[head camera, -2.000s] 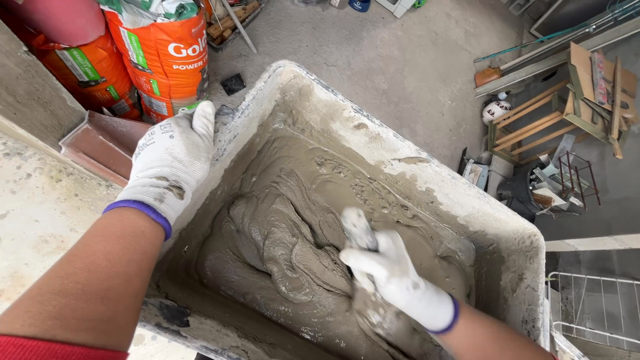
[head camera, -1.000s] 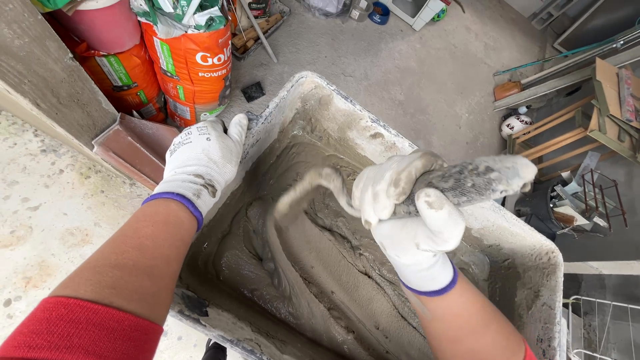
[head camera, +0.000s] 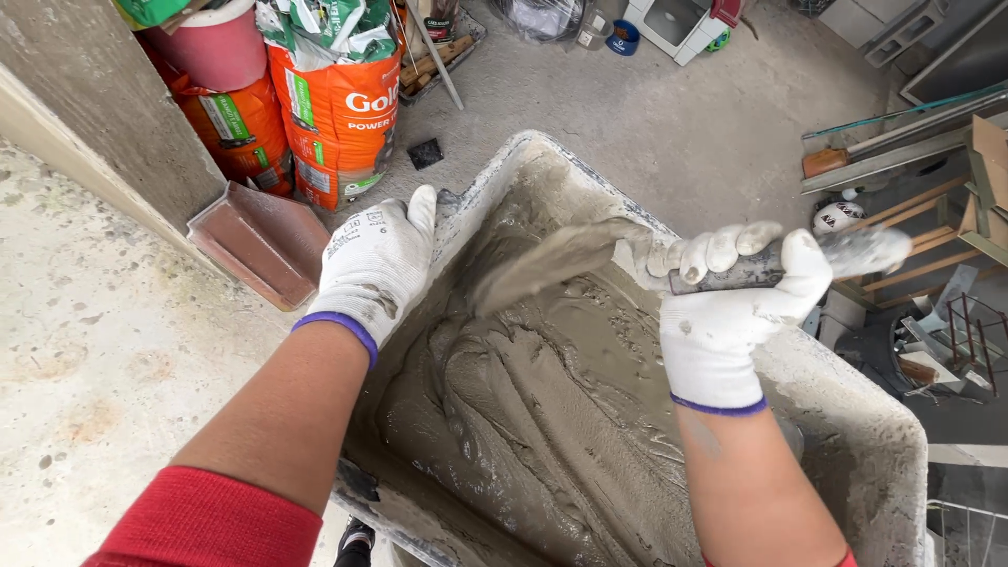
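Note:
Wet grey mortar (head camera: 551, 394) lies in a large rectangular tub (head camera: 874, 409) with a crusted rim. My left hand (head camera: 382, 256), in a white knit glove with a purple cuff, grips the tub's rim on the left side, thumb up. In the same kind of glove, my right hand (head camera: 728, 299) is closed around the mortar-coated handle of a trowel (head camera: 551, 264). Its blade, smeared with mortar and a little blurred, points left above the far-left part of the mix. Whether the blade tip touches the mortar cannot be told.
Orange bags (head camera: 335, 118) and a pink bucket (head camera: 224, 47) stand beyond the tub at left, near a concrete post (head camera: 102, 102). A reddish-brown channel-shaped piece (head camera: 260, 244) lies beside my left hand. Wooden pieces (head camera: 929, 228), a ball (head camera: 838, 216) and scrap are at right.
My right hand was low over the mortar two seconds ago and is now raised near the tub's far side, still gripping the trowel. My left hand stays on the rim.

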